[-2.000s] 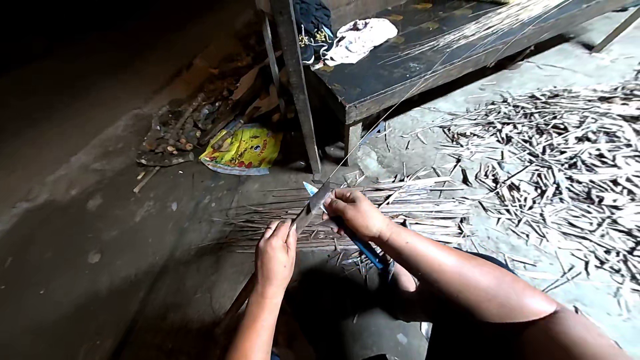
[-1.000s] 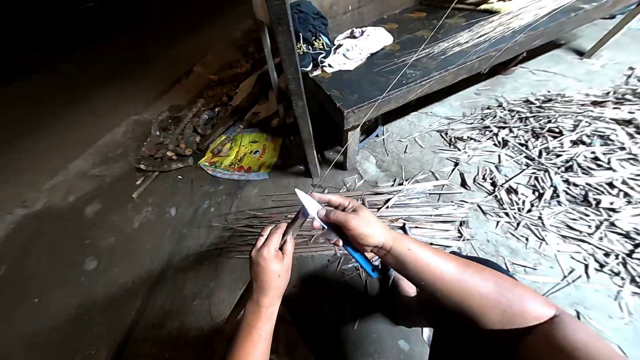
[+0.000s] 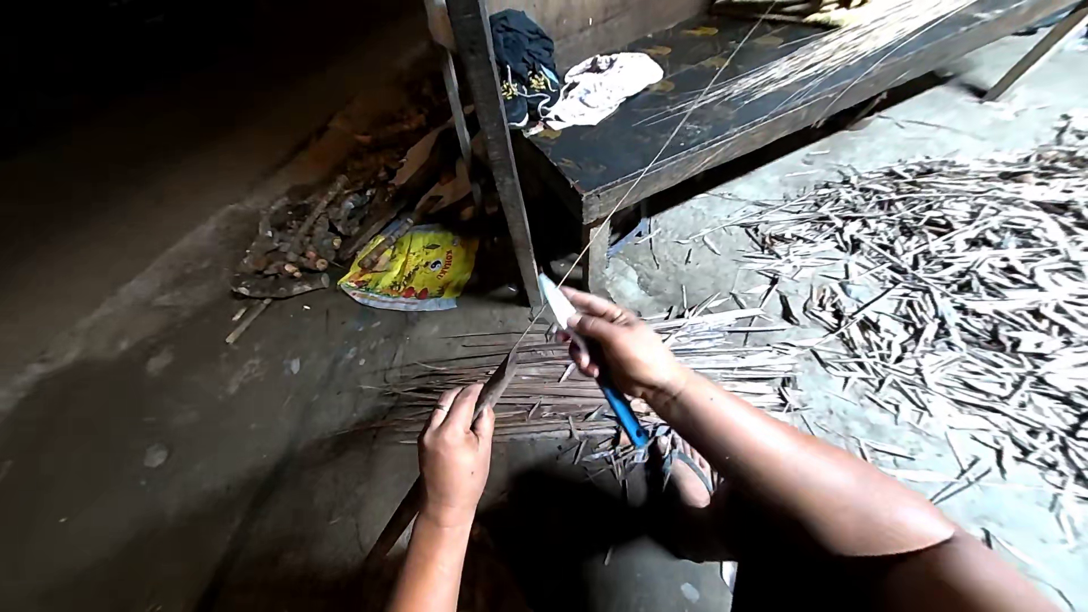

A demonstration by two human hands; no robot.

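My left hand is closed around a long dry brown leaf strip, whose lower end hangs below the hand. From its upper end a thin pale rib runs up and right across the platform's edge. My right hand grips a knife with a blue handle; its light blade points up and left, beside the thin rib. Whether the blade touches the rib cannot be told. Beneath both hands a bundle of dry leaf strips lies on the floor.
A dark low platform holds thin pale ribs, a white cloth and dark clothing. A wooden post stands before it. Cut leaf pieces cover the floor at right. A yellow sack lies beside firewood.
The knife blade, low near my left hand two seconds ago, now stands farther up and right of it. A gap has opened between my two hands.
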